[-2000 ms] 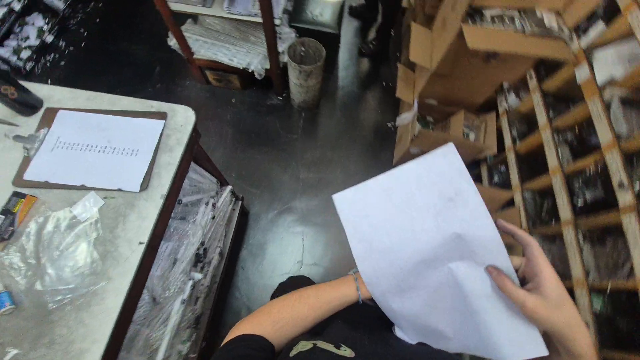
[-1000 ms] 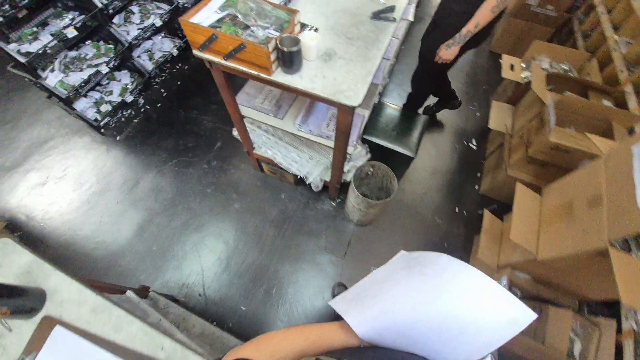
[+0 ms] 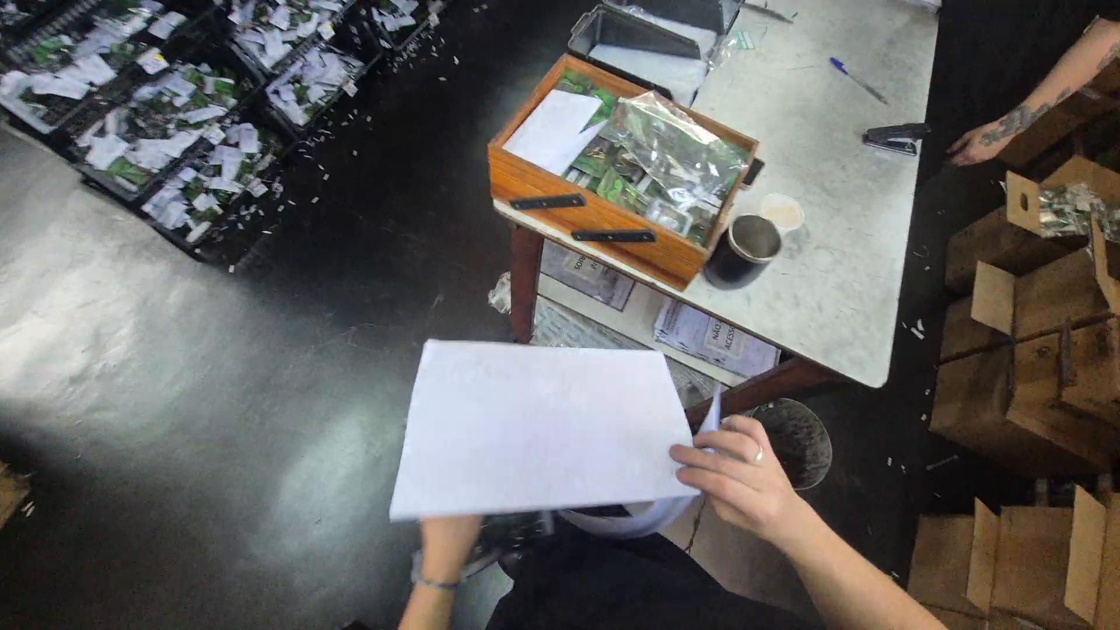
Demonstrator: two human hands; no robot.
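Note:
White paper sheets (image 3: 542,429) are spread in front of my body, below the near end of a table. My right hand (image 3: 739,472), with a ring on one finger, grips their right edge, where another sheet curls up and bends underneath. My left hand (image 3: 448,534) is under the lower left part of the paper; its fingers are hidden, and a bracelet shows at the wrist. Beyond the paper, a wooden box (image 3: 595,214) on the table holds green printed packets, clear plastic bags and a white paper.
A metal cup (image 3: 744,249), a stapler (image 3: 892,138) and a pen (image 3: 857,80) lie on the white table (image 3: 840,306). Below stands a bin (image 3: 801,446). Cardboard boxes (image 3: 1059,385) line the right, near another person's tattooed arm (image 3: 1019,122). Black crates (image 3: 166,166) of packets stand left.
The view has swung from the clipboard table to the table with the wooden box, which is now nearer. The paper is now held level across my front, with my right hand back in view.

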